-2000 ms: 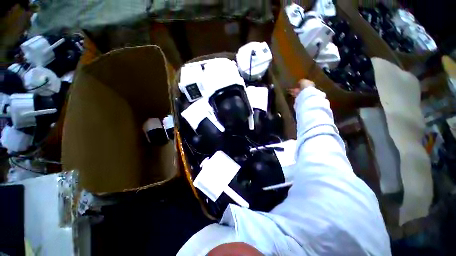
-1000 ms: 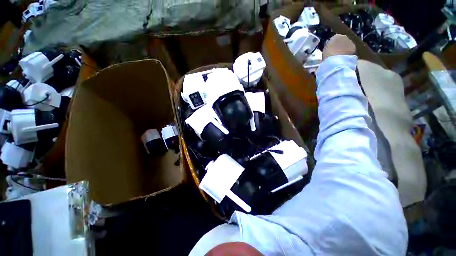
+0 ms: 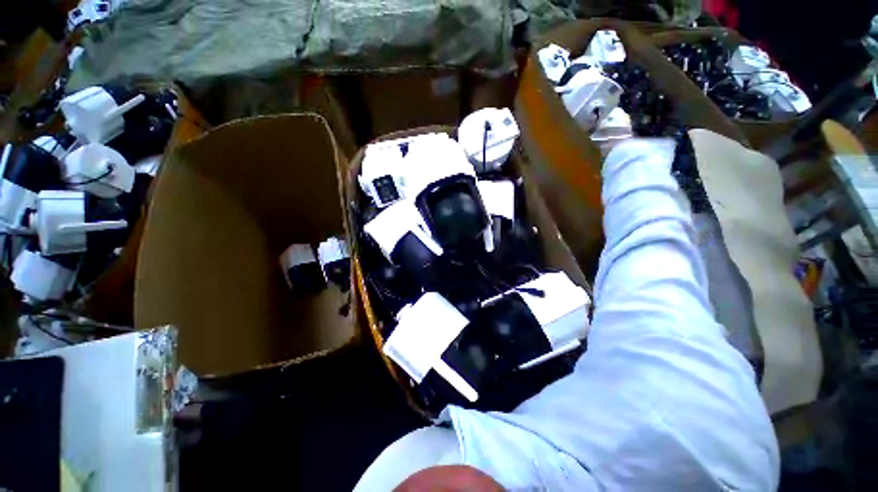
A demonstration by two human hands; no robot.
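Note:
My right arm reaches up and to the right over the cartons. My right hand (image 3: 614,133), small and mostly hidden past the cuff, is at the near edge of a carton (image 3: 560,159) of white-and-black cameras (image 3: 589,96). It cannot be seen whether it holds anything. My left hand is not visible. In front of me a full carton (image 3: 364,322) holds heaped PTZ cameras (image 3: 426,336), some with flat white antennas. The open brown carton (image 3: 207,259) to its left has a few cameras (image 3: 333,261) at its inner right side.
More white-and-black cameras (image 3: 65,221) are heaped at the far left. A white bench corner (image 3: 101,413) with a black pad (image 3: 29,423) is at lower left. Grey-green sheeting (image 3: 289,38) lies behind the cartons. A wavy beige sheet (image 3: 756,259) stands at right.
My right arm first stretched farther up and right, from beside the full carton to the carton behind. Since then my hand has dropped slightly and become mostly hidden. The view has shifted a little.

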